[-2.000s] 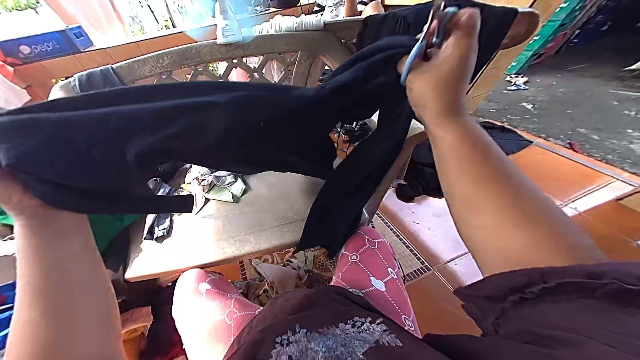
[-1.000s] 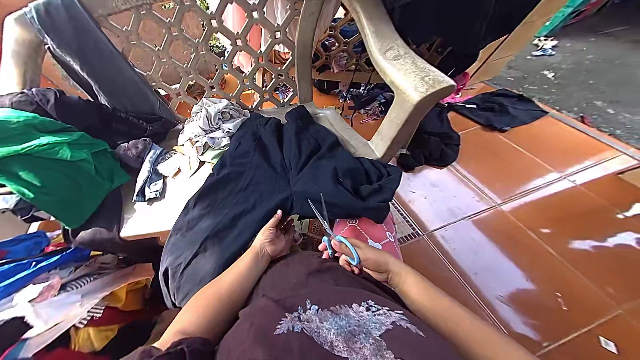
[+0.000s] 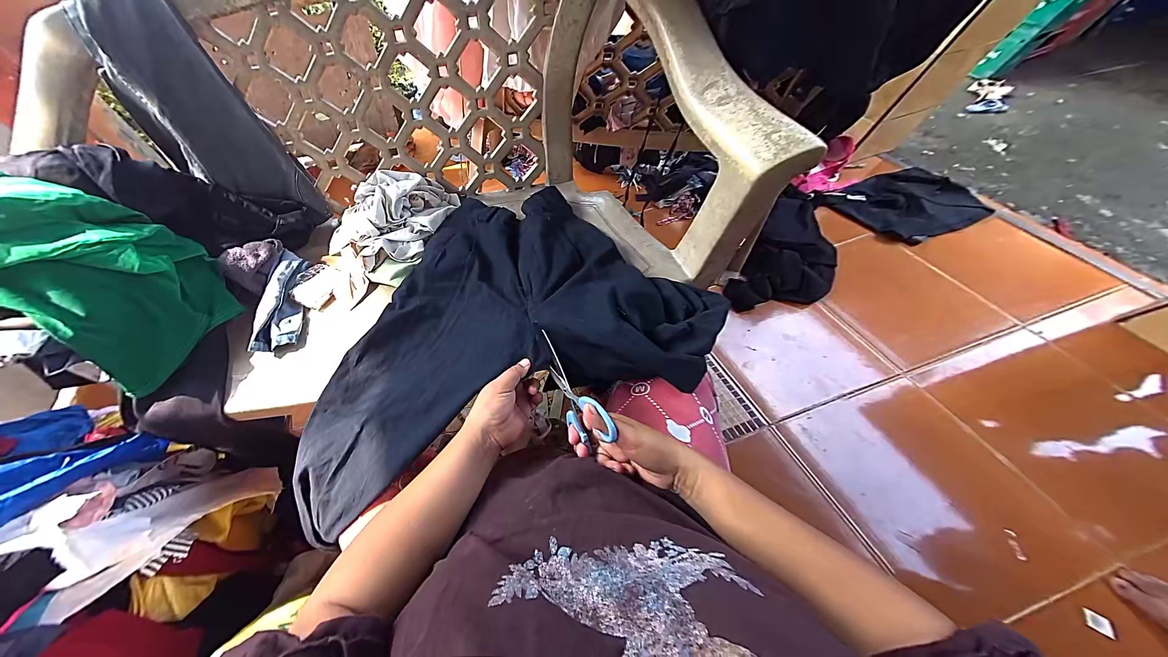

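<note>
Dark navy cloth trousers (image 3: 465, 301) lie spread over the front of the bench seat and my lap, their two legs apart. My right hand (image 3: 630, 443) has its fingers in the light-blue handles of a pair of scissors (image 3: 591, 418), whose blades are parted and point up at the inner leg edge of the trousers. My left hand (image 3: 506, 406) pinches the edge of the dark cloth between thumb and fingers, just left of the blades. Patterned pink cloth (image 3: 671, 411) covers my knee under the trousers.
The plastic lattice bench (image 3: 730, 119) has an armrest right of the trousers. On its seat lie grey rags (image 3: 392, 214), denim scraps (image 3: 278, 301) and a green cloth (image 3: 100, 274). A heap of coloured cloth (image 3: 173, 538) is at lower left. Black garments (image 3: 789, 255) lie on the orange floor tiles (image 3: 1004, 383).
Two seconds ago my hands held the dark cloth stretched up in front of me. It now lies on the seat and lap, with both hands low at its edge. The view has tilted down.
</note>
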